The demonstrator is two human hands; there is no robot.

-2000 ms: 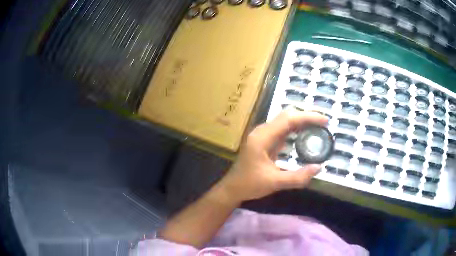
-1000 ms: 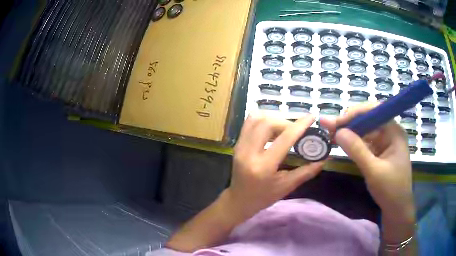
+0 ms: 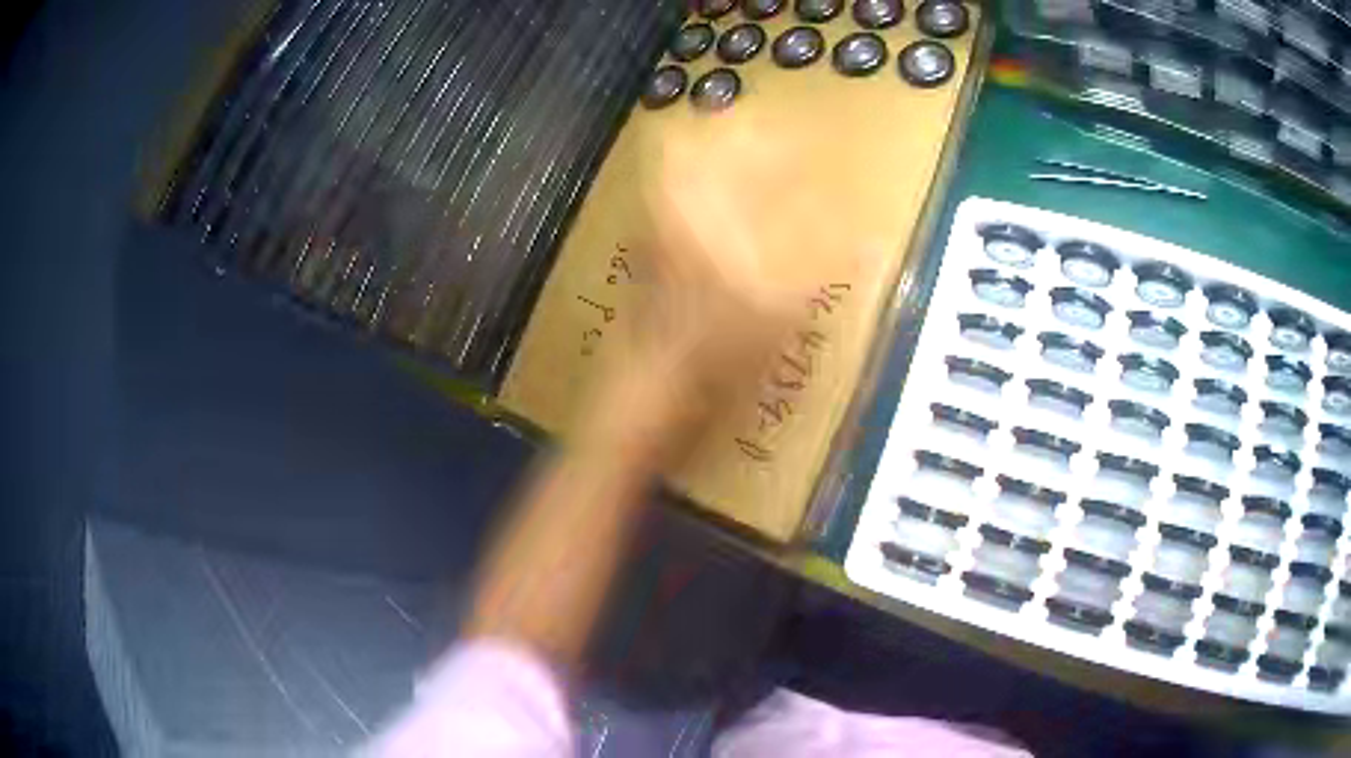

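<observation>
My left hand [image 3: 704,304] is strongly blurred over the brown cardboard sheet [image 3: 845,222]. Its fingers point toward the sheet's far part, and whether it holds anything cannot be told. Several round black-rimmed components [image 3: 797,46] lie flat in rows at the far end of the cardboard, beyond the hand. The white plastic tray [image 3: 971,219] is at the right, with rows of components in its pockets. My right hand is out of the picture, and the blue pen-shaped tool does not show.
Dark ribbed stacked trays [image 3: 400,163] stand left of the cardboard. Thin silver sticks [image 3: 1119,181] lie on the green mat [image 3: 1022,133] behind the white tray. A dark tray with pockets [image 3: 1200,74] is at the back right. A large grey box [image 3: 252,637] is below the bench at left.
My left hand has moved from the white tray's front edge to over the cardboard. My right hand and the blue tool have left the picture. The view has shifted, showing more components on the cardboard.
</observation>
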